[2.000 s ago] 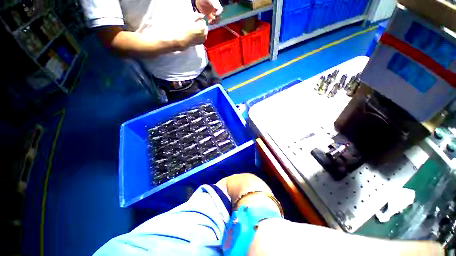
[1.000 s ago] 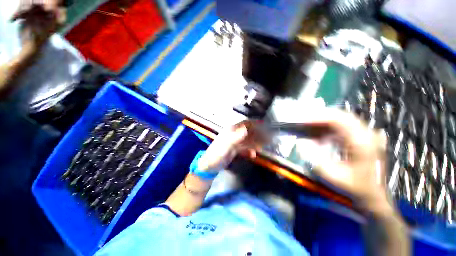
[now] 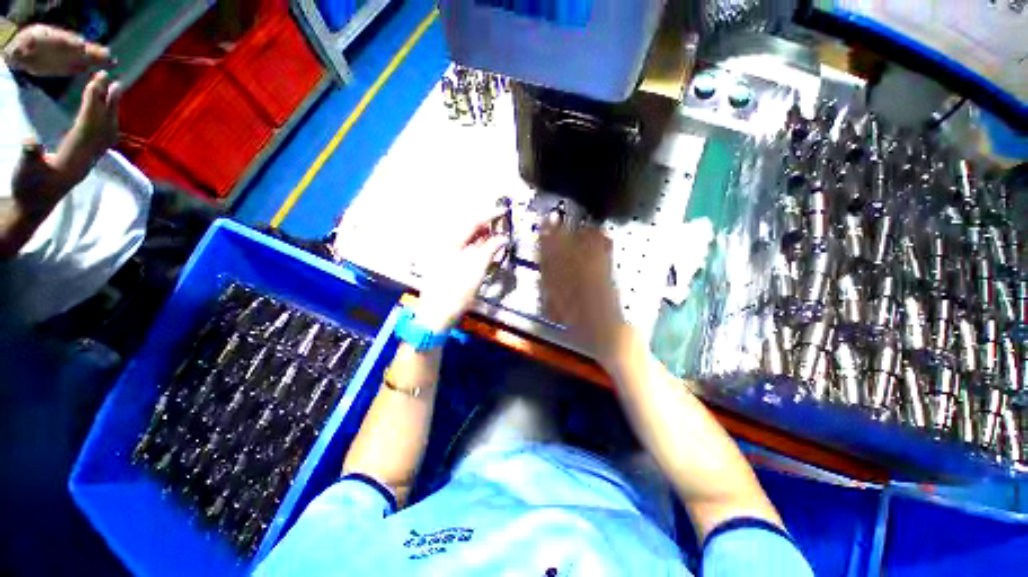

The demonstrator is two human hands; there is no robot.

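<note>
My left hand [image 3: 453,282], with a blue band at the wrist, is over the front of the white base plate. A small, dark, shiny metal workpiece [image 3: 505,216] shows at its fingertips and seems held there. My right hand [image 3: 581,282] is blurred, just to the right, over the fixture area under the dark machine head [image 3: 581,152]. It covers most of the fixture, and its fingertips and anything in them cannot be made out.
The tray of workpieces [image 3: 862,282] is at right, beside a green strip [image 3: 710,180]. A crumpled white cloth [image 3: 690,257] is right of my hands. The blue tote of parts [image 3: 96,451] is at left. Loose parts [image 3: 473,92] stand at the far bench corner. Another person's hands [image 3: 73,141] show upper left.
The view has turned right from the tote to the bench. Both hands, close together nearer the bench edge a second ago, have moved forward to the fixture area.
</note>
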